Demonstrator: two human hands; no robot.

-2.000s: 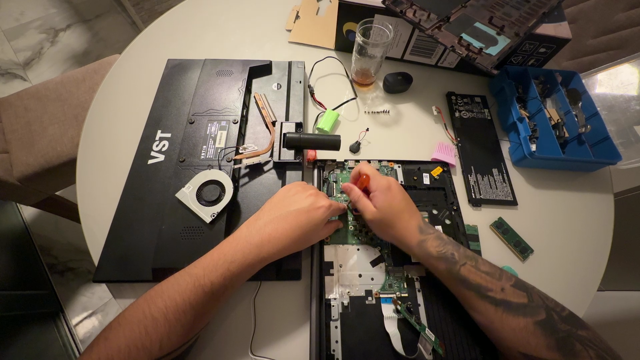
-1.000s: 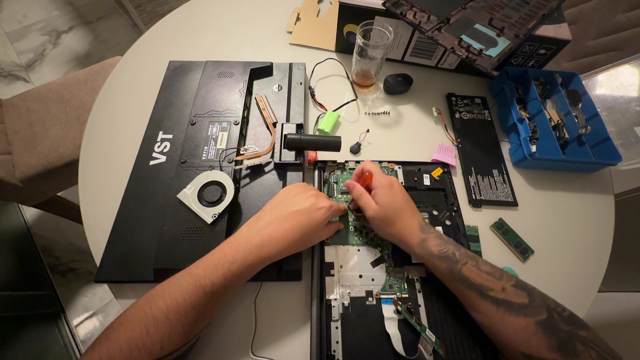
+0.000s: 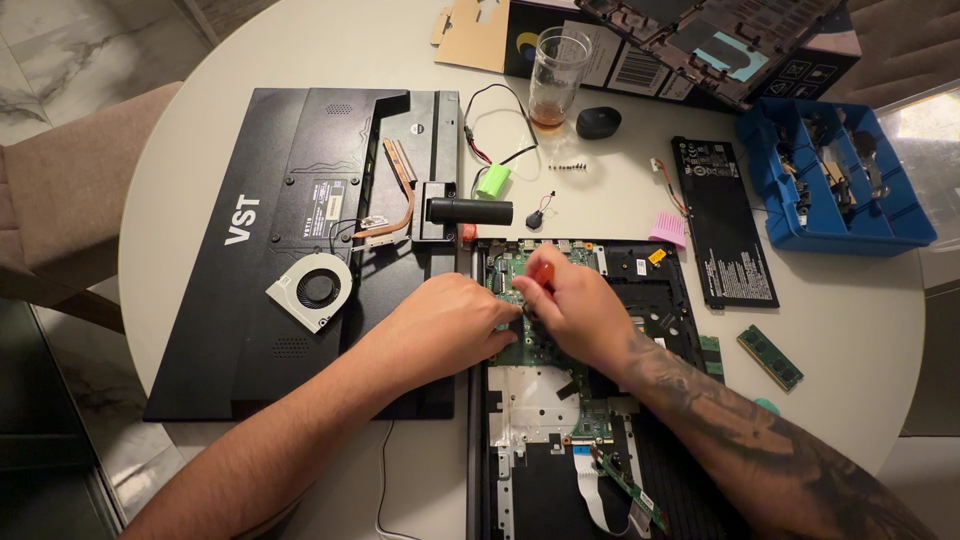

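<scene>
An opened laptop chassis [image 3: 667,300] lies in front of me, its green motherboard [image 3: 504,352] exposed. My right hand [image 3: 574,304] is closed around a tool with a red-orange handle [image 3: 545,274], probably a screwdriver; its tip is hidden. Close on its left, my left hand [image 3: 461,326] reaches over the board, fingertips near the tool's lower end; whether they pinch anything cannot be told. A white ribbon cable [image 3: 589,487] and a small circuit board [image 3: 626,484] lie lower in the chassis.
Left lies a black monitor [image 3: 202,322] bearing a fan [image 3: 309,292] and a copper heat pipe [image 3: 409,202]. Beyond are a glass [image 3: 559,79], screws [image 3: 568,167] and a green battery pack [image 3: 493,181]. Right are a laptop battery [image 3: 724,225], a blue parts tray [image 3: 847,238] and a memory module [image 3: 770,358].
</scene>
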